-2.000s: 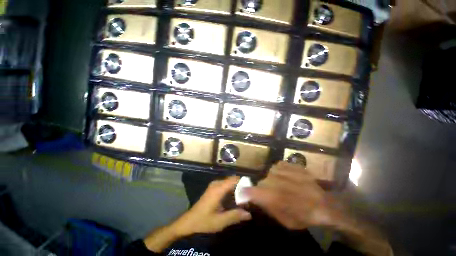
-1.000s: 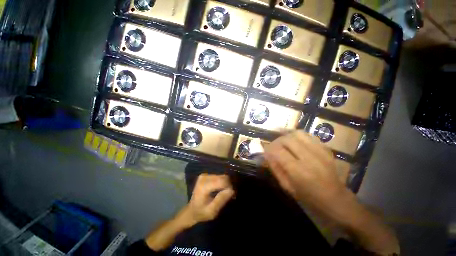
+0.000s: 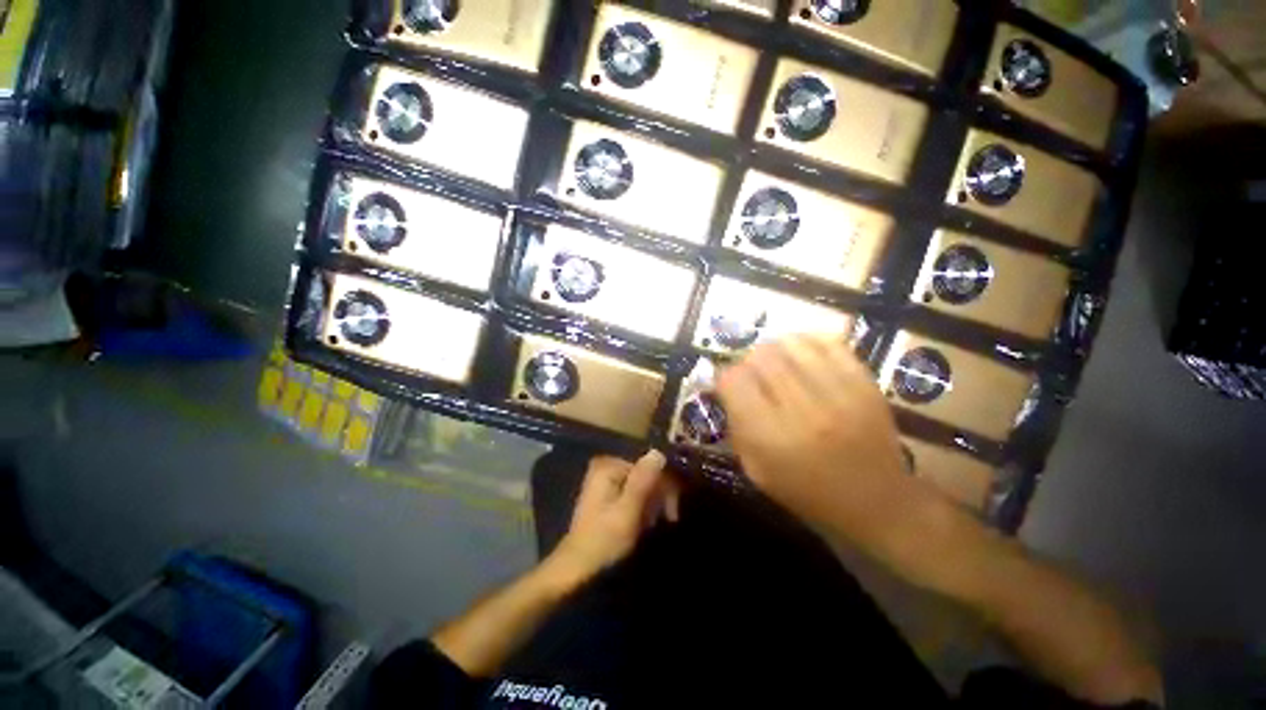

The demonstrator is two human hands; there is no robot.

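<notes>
A black tray [image 3: 517, 250] holds rows of gold housings [image 3: 653, 194], each with a round dark-and-silver motif. My right hand [image 3: 812, 423] is over the lower part of the tray, fingers bunched and pointing down at a housing [image 3: 705, 419] in the front row. The white wipe in these fingers is now almost wholly hidden. My left hand [image 3: 618, 511] is at the tray's front edge, thumb and fingers closed at the rim.
Yellow-faced items in a clear tray [image 3: 317, 405] lie below the tray's left corner. A blue crate [image 3: 229, 624] with metal bars is at lower left. Stacked trays [image 3: 70, 139] stand at far left. A black stack [image 3: 1225, 298] is at right. A small vessel [image 3: 1169, 56] shows at upper right.
The tray has turned and shifted in view. My right hand has gone from near my left hand onto the front-row housings with the wipe. My left hand has moved up to the tray's front rim.
</notes>
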